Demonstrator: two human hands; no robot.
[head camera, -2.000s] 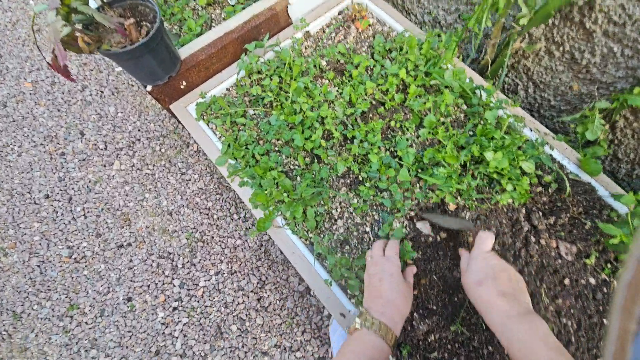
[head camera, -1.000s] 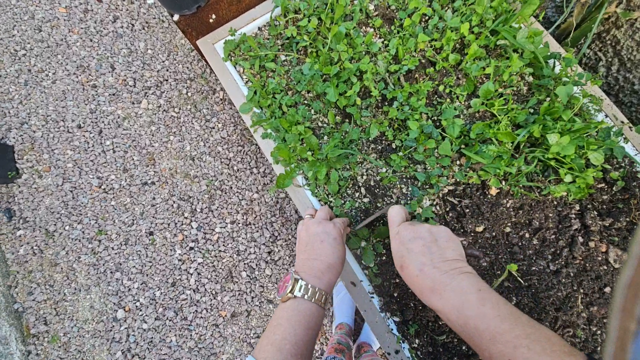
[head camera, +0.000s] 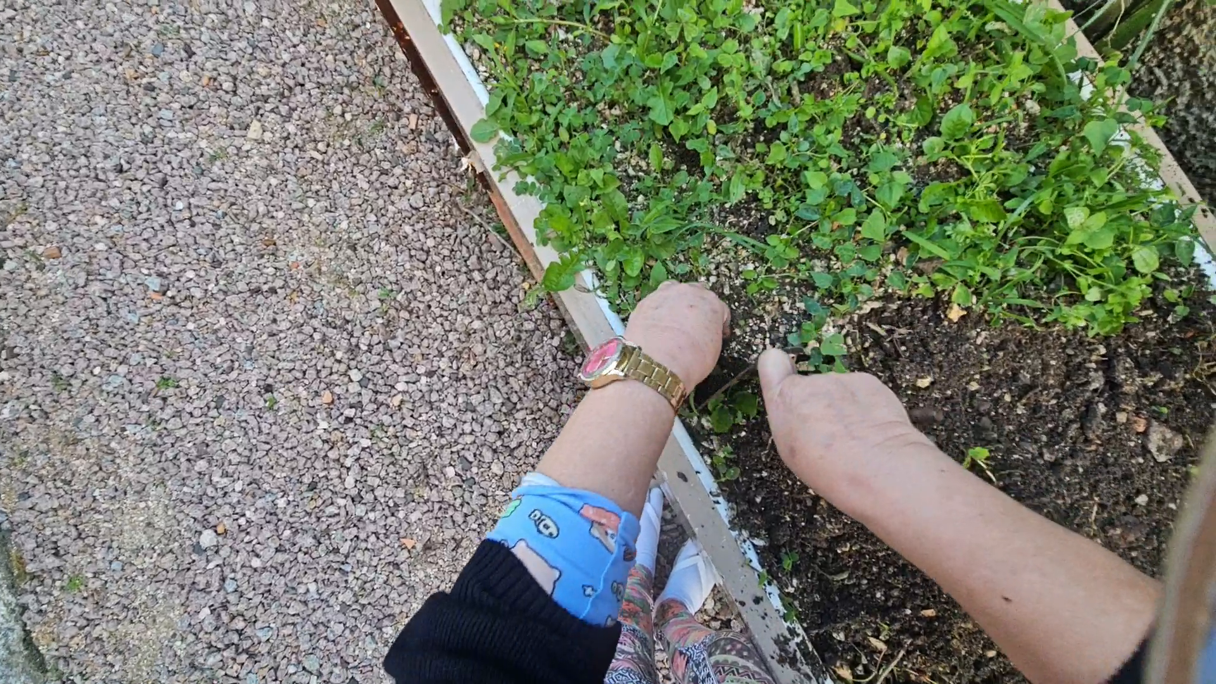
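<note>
My left hand (head camera: 679, 328), with a gold watch on the wrist, is bent over the bed's left edge among small green weeds (head camera: 655, 209); its fingertips are hidden beneath it. Close to its right, my right hand (head camera: 831, 418) is closed around a tool whose handle is hidden in the palm. The tool's thin metal blade (head camera: 736, 382) points left from the thumb toward the left hand, low over the soil. A few loose leaves (head camera: 730, 410) lie just below the blade. Dark bare soil (head camera: 1026, 418) surrounds the right hand and forearm.
The raised bed's wooden frame (head camera: 703, 513) runs diagonally between the plants and the gravel (head camera: 237, 332). My legs and white shoes (head camera: 689, 575) are beside the frame, below my left arm. A rough stone surface (head camera: 1178, 85) borders the bed at the upper right.
The view has shifted clearly. Both hands have moved to the bed's left edge since the oldest frame, where the blade showed farther in, at the border of plants and soil.
</note>
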